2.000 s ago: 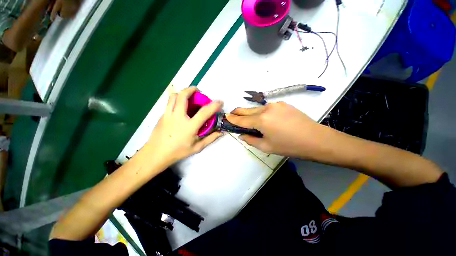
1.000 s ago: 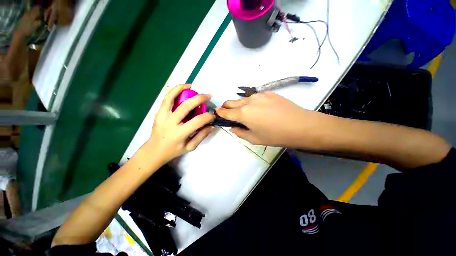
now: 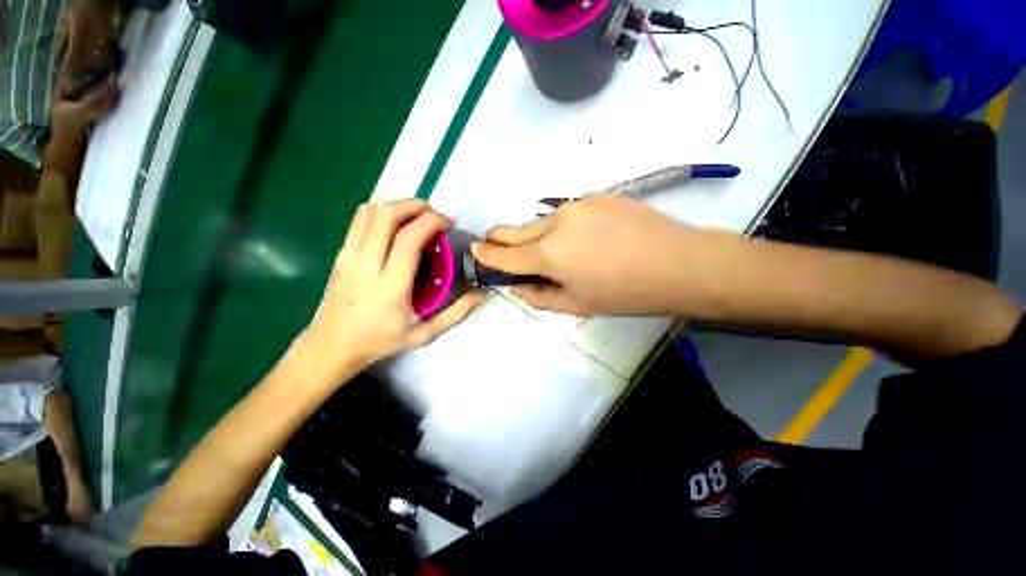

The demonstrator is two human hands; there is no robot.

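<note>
My left hand (image 3: 377,276) is wrapped around a dark grey dryer barrel (image 3: 462,273), its magenta end ring (image 3: 439,277) facing left between thumb and fingers. My right hand (image 3: 596,259) grips the black handle shell (image 3: 512,277) at the barrel's right side; its fingers hide most of the shell. The join between barrel and handle is partly covered. Diagonal cutters (image 3: 658,180) lie on the worktop just beyond my right hand, their jaws partly hidden by it.
Another grey barrel (image 3: 570,62) with magenta end and trailing wires stands at the far bench. Black handle shells (image 3: 377,456) are heaped lower left. A black parts bin (image 3: 889,208) and blue stool (image 3: 945,51) are right. The green belt (image 3: 270,180) runs left; people's arms show beyond it.
The held barrel has turned so its magenta opening faces more to the left and more grey body shows. A dark object has appeared on the belt at the top.
</note>
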